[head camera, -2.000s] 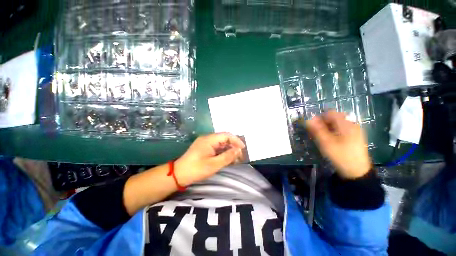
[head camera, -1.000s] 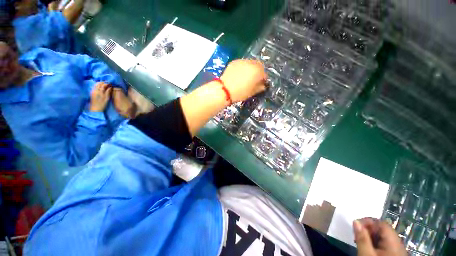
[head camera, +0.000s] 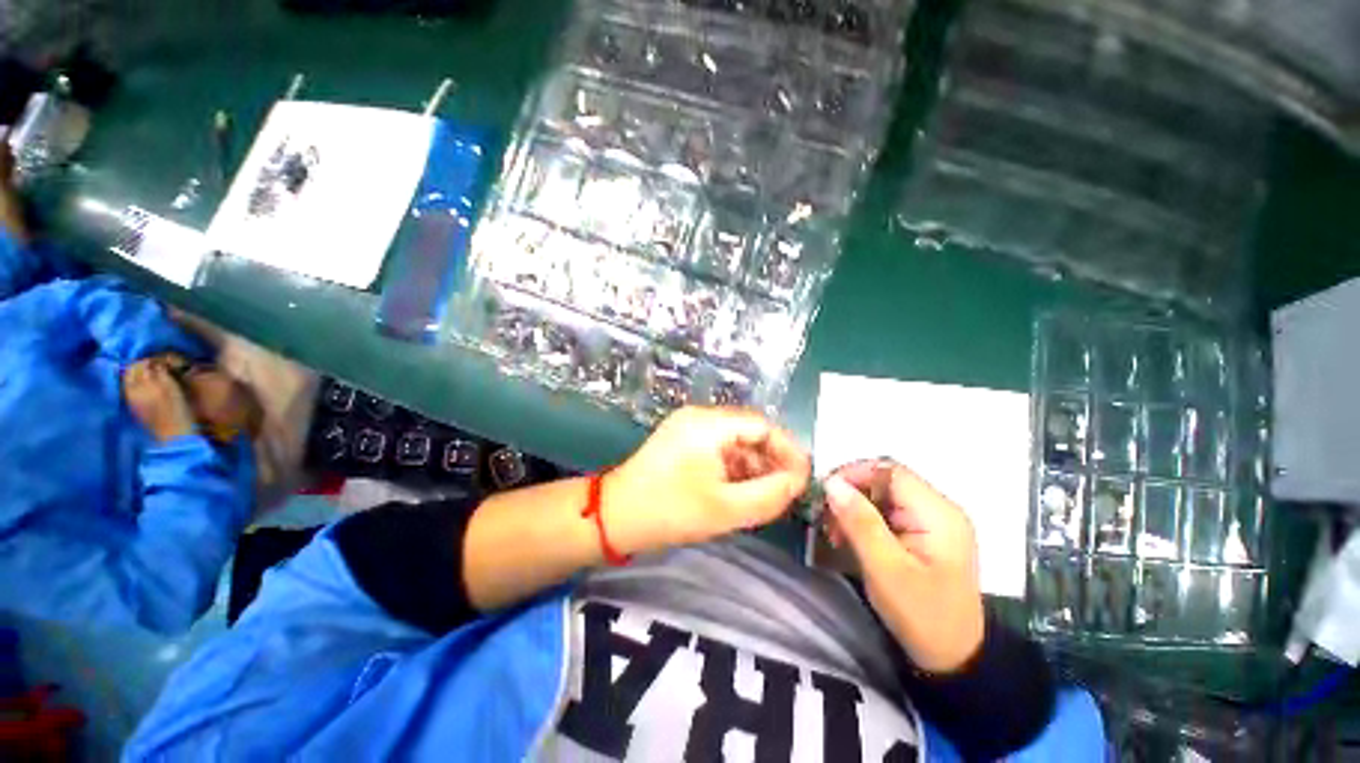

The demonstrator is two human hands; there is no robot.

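My left hand (head camera: 716, 474), with a red wristband, is pinched at the fingertips in front of my chest. My right hand (head camera: 913, 555) meets it from the right, its fingertips nearly touching the left ones. A tiny dark part (head camera: 814, 491) shows between the fingertips of both hands; its shape is too small and blurred to tell. The white sheet (head camera: 970, 447) lies beneath and behind my right hand. The large clear parts tray (head camera: 634, 254), its pockets full of shiny parts, lies ahead left. The smaller clear tray (head camera: 1156, 477) is at the right, with parts in its left pockets.
Empty clear trays (head camera: 1096, 164) are stacked at the back right, near a white box (head camera: 1320, 391). A blue strip (head camera: 433, 231) and another white sheet (head camera: 321, 194) with dark parts lie left. A black tray (head camera: 403, 435) sits by the bench edge. A neighbour in blue (head camera: 112, 462) sits left.
My left hand has come back from over the large tray's left side to meet my right hand by the white sheet. The view has swung back right.
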